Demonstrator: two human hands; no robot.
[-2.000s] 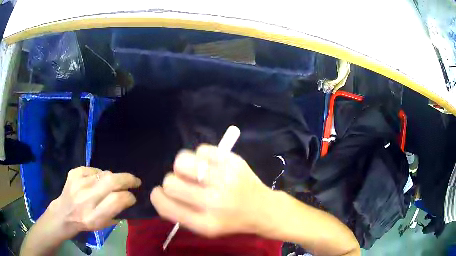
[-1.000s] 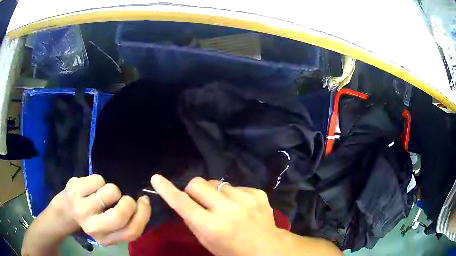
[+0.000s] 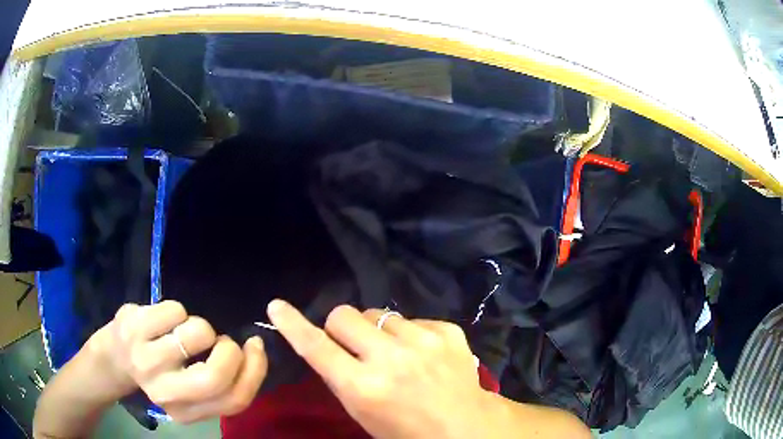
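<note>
Black cloth (image 3: 369, 197) lies across my lap in soft folds. My left hand (image 3: 193, 360) is curled closed at the lower left, its fingers shut on an edge of the black cloth. My right hand (image 3: 378, 360) is just right of it, the index finger stretched toward the left hand. A thin pale metal tip (image 3: 265, 326) shows at that fingertip; the rest of the tool is hidden under my right hand. A curved white cord or thread (image 3: 491, 291) lies on the cloth at the right.
A white table with a yellow edge (image 3: 343, 30) curves across the top. A blue crate (image 3: 53, 257) stands at left, another under the table. A black garment pile (image 3: 627, 317) sits at right with a red-orange frame (image 3: 573, 201). A striped sleeve (image 3: 760, 377) shows at the right edge.
Since two seconds ago my right hand has turned, its index finger now pointing left and the pale handle no longer showing. Over the last second both hands barely moved; the striped sleeve shows more.
</note>
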